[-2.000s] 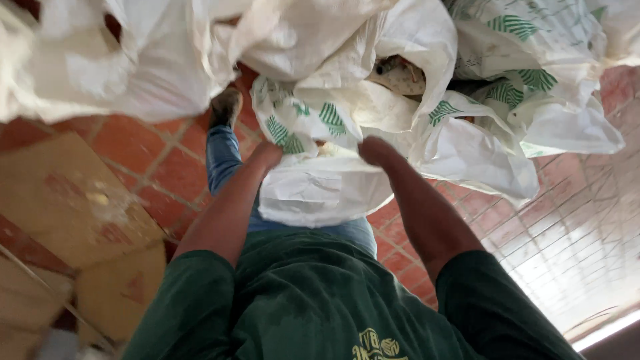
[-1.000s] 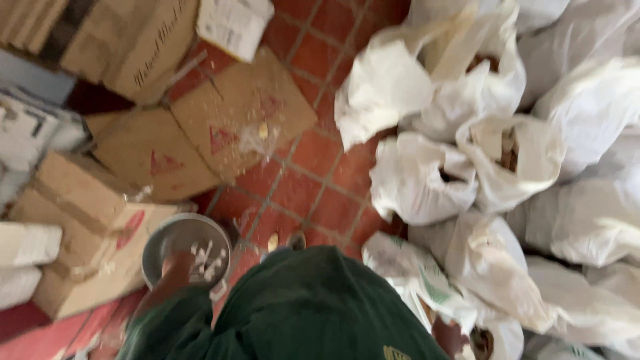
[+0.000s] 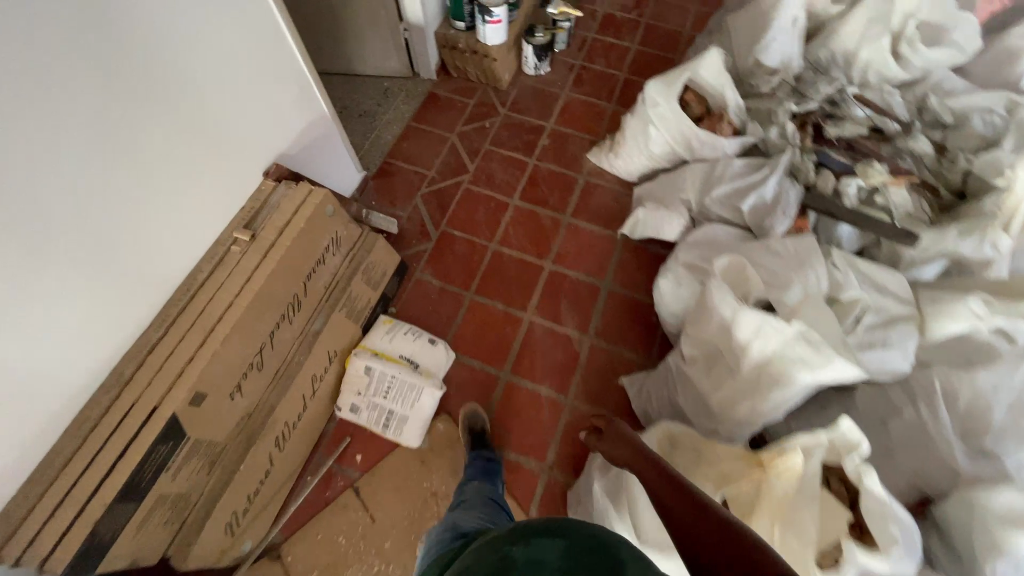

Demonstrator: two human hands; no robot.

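Observation:
My right hand (image 3: 610, 442) is low in the view, right of my leg, above the red tiled floor (image 3: 552, 360) and beside the edge of a white woven sack (image 3: 616, 504). Its fingers are loosely curled, and nothing shows in them. Just right of my forearm stands another sack (image 3: 872, 448) with its mouth open and brown rubble inside. My left hand is out of the frame. My shoe (image 3: 474, 424) rests beside a flat piece of cardboard (image 3: 368, 512).
White sacks (image 3: 752, 336) of debris crowd the right side, with loose rubble (image 3: 864, 168) among them. Long cardboard boxes (image 3: 264, 344) lean at the left by a white panel (image 3: 144, 160). A paper bag (image 3: 396, 384) lies beside them. Paint cans (image 3: 538, 50) stand near a perforated block (image 3: 480, 52).
Two seconds ago both my hands were at a white sack with green marks. One second ago my left hand was in a metal bucket; now neither shows. The view has swung widely.

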